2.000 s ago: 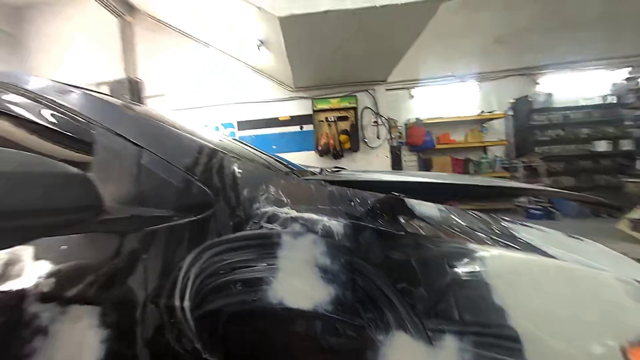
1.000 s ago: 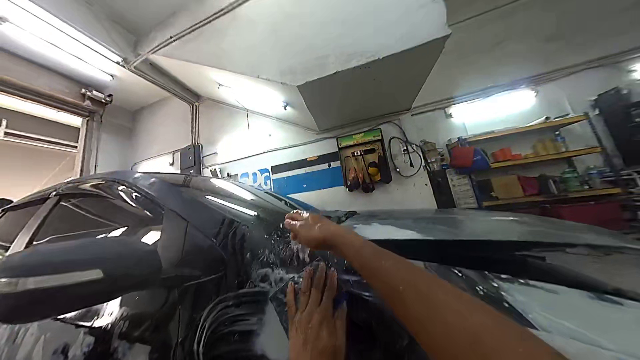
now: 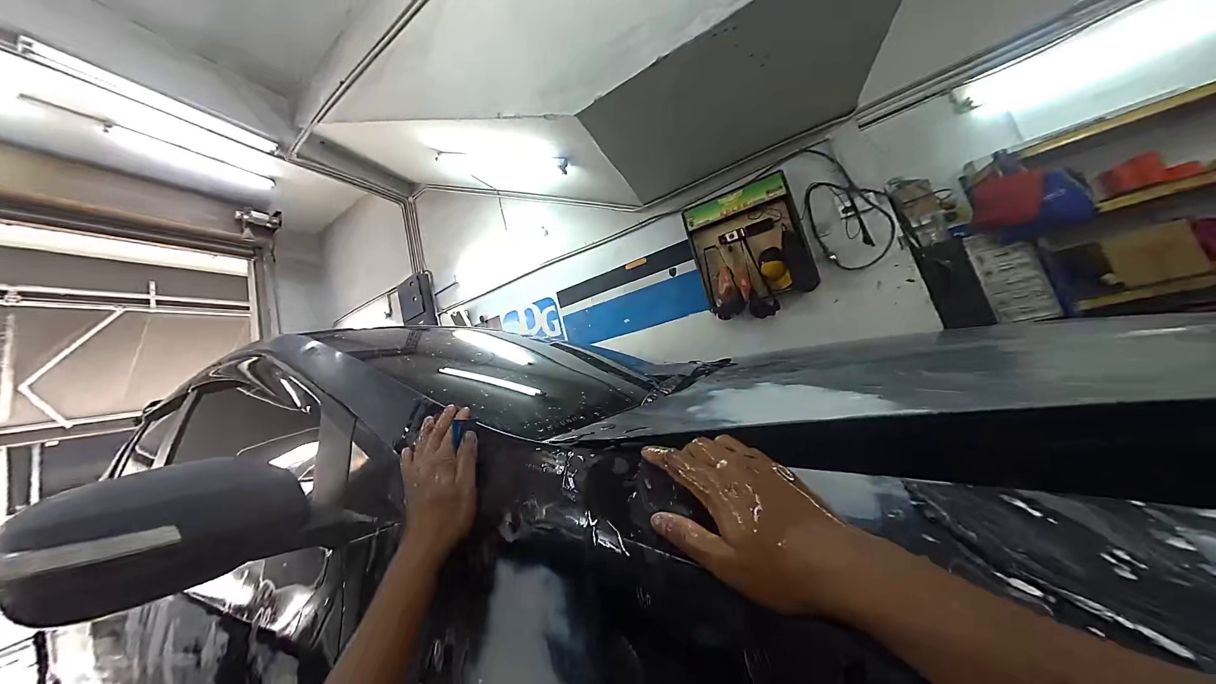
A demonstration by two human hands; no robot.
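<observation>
My left hand lies on the wet dark car body at the lower corner of the windshield. A small blue piece shows at its fingers, apparently held against the surface; its kind cannot be told. My right hand, wet and spread, rests on the upper front fender just below the raised edge of the hood. No object shows in that hand, though its palm is hidden. Water and whitish streaks cover the fender between the two hands.
The side mirror juts out at left, beside my left forearm. Beyond the car, a rack with hanging tools and a coiled cable hang on the wall. Shelves with boxes stand at right. A shutter door is at far left.
No hands show two seconds ago. A second ago they were close together on the fender; now my left hand is at the windshield corner and my right hand lies flat, farther right.
</observation>
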